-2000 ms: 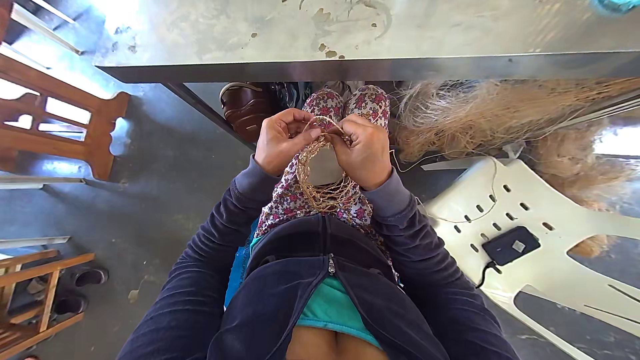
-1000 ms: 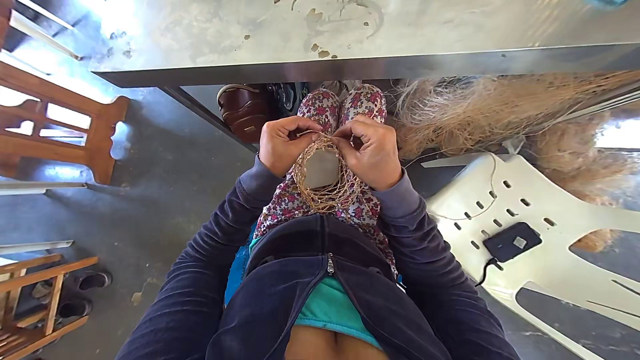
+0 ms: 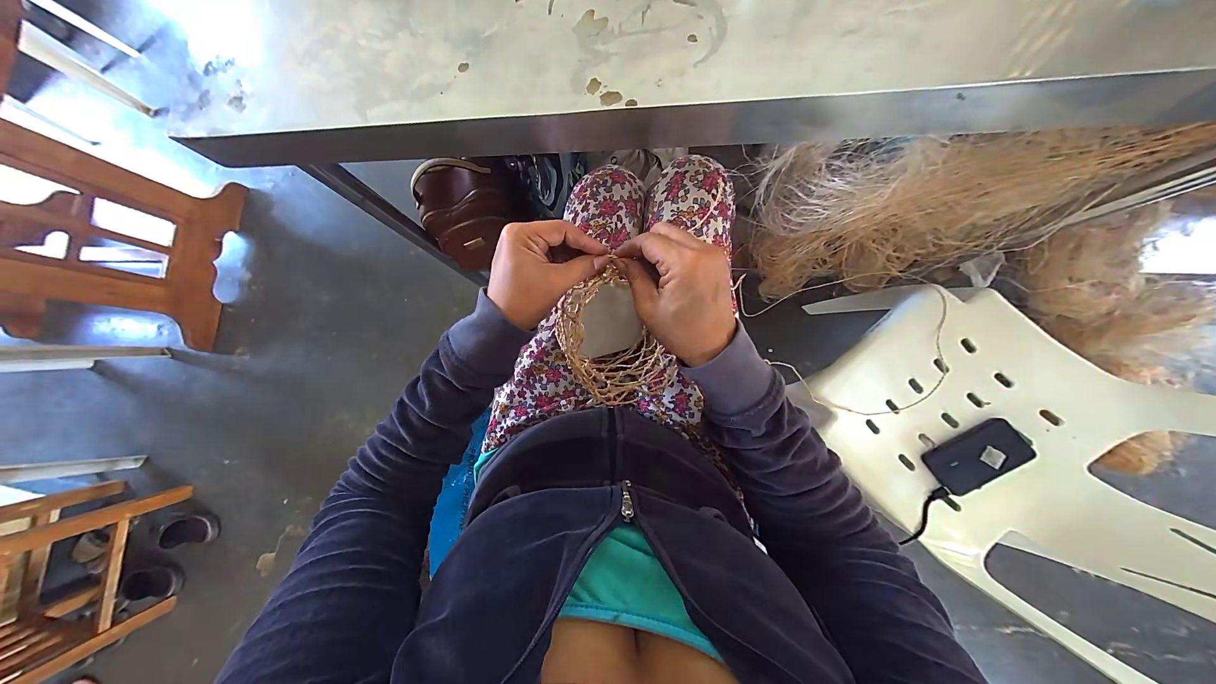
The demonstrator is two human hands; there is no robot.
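A looped mesh ring of tan plant-fibre cord hangs over my lap, around a pale, smooth piece whose kind I cannot tell. My left hand pinches the top edge of the mesh between thumb and fingertips. Close beside it, my right hand grips the same edge, its fingertips almost touching the left ones. A thin loose cord trails from near my right hand across the white plastic chair. The exact stitch between the fingers is hidden.
A metal-edged table stands just beyond my knees. Bundles of loose tan fibre lie at the right beneath it. A black device with a cable rests on the chair. A brown leather bag or shoe is under the table; wooden chairs are at left.
Two seconds ago a loop of cord stood raised between the hands; it no longer shows. The fingertips have come together at the top of the mesh since one second ago.
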